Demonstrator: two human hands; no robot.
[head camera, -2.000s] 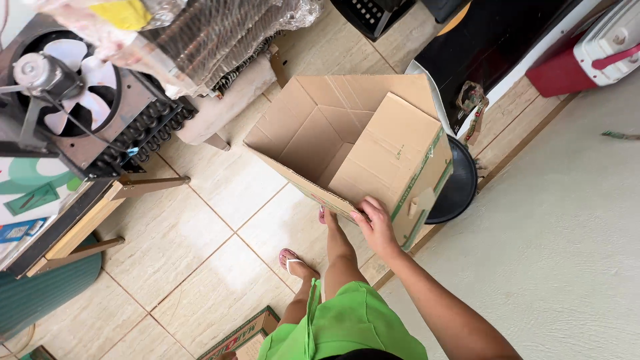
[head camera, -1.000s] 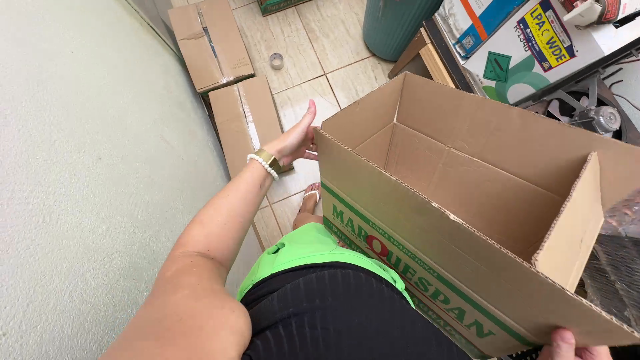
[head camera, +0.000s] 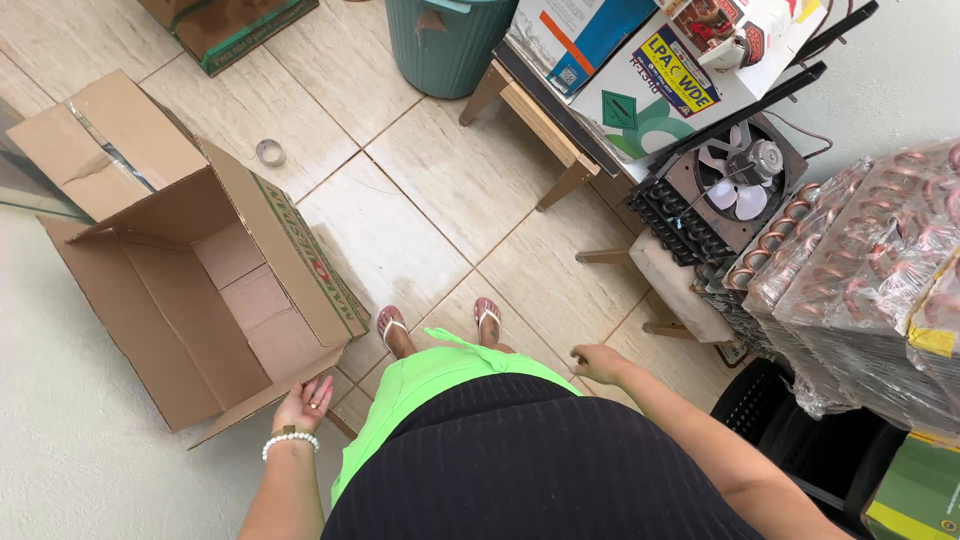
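Observation:
An open-topped cardboard box (head camera: 289, 247) stands at the left against the wall, its inside bare and its flaps up. My left hand (head camera: 304, 405) is palm up beside the box's near flap, fingers slightly bent; whether a fingertip touches the flap is hard to tell. White beads and a gold-coloured band circle that wrist. My right hand (head camera: 598, 364) hangs over the floor tiles to the right of my feet, its fingers curled and partly hidden, with nothing visible in it. Behind the open box lies a taped cardboard box (head camera: 105, 142).
A roll of tape (head camera: 271, 153) lies on the tiles. Beyond are another cardboard box (head camera: 232, 34) and a teal bin (head camera: 450, 52). At the right are a low wooden-legged table (head camera: 544, 124), a fan unit (head camera: 739, 169), plastic-wrapped finned coils (head camera: 847, 300) and black chairs (head camera: 795, 435).
The open box, held by my right hand one second ago, now stands on the floor at the left. My right hand has let go of it. The view has shifted strongly.

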